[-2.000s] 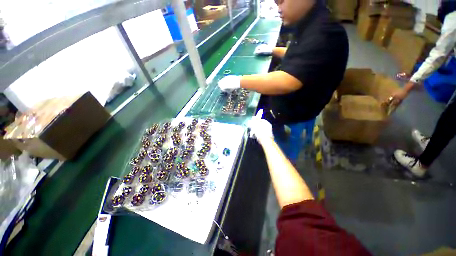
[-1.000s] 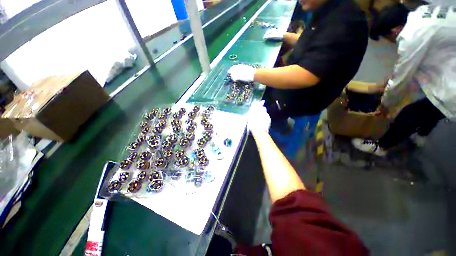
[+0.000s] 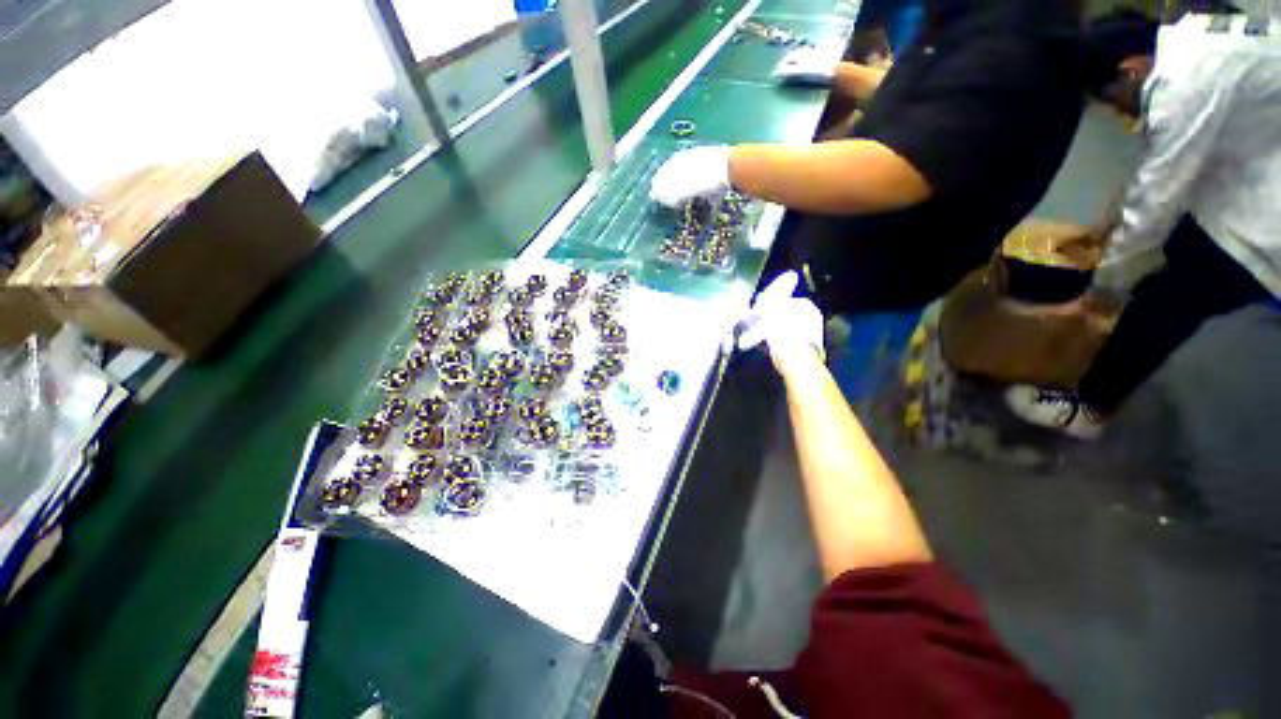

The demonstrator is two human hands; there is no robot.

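A clear blister tray point(image 3: 523, 469) holds rows of wound stators point(image 3: 496, 372) with copper-brown coils. It lies on a white board point(image 3: 562, 569) on the green bench. A few green-blue parts point(image 3: 669, 381) lie loose on the board's right side. My right hand point(image 3: 784, 323), in a white glove, is at the board's far right corner, with fingers partly spread. Whether it grips the board or a small part cannot be told. My left hand is not in view.
A co-worker point(image 3: 969, 155) in black works at another stator tray point(image 3: 707, 232) beyond mine. A carton point(image 3: 169, 253) sits on the belt at left. A long slim box point(image 3: 285, 618) lies near left. Another person point(image 3: 1194, 155) bends over a floor carton point(image 3: 1012, 330).
The view has shifted, so the bench sits differently in the picture. The person at right has come in and bent over the floor carton. My right hand stays near the board's far corner.
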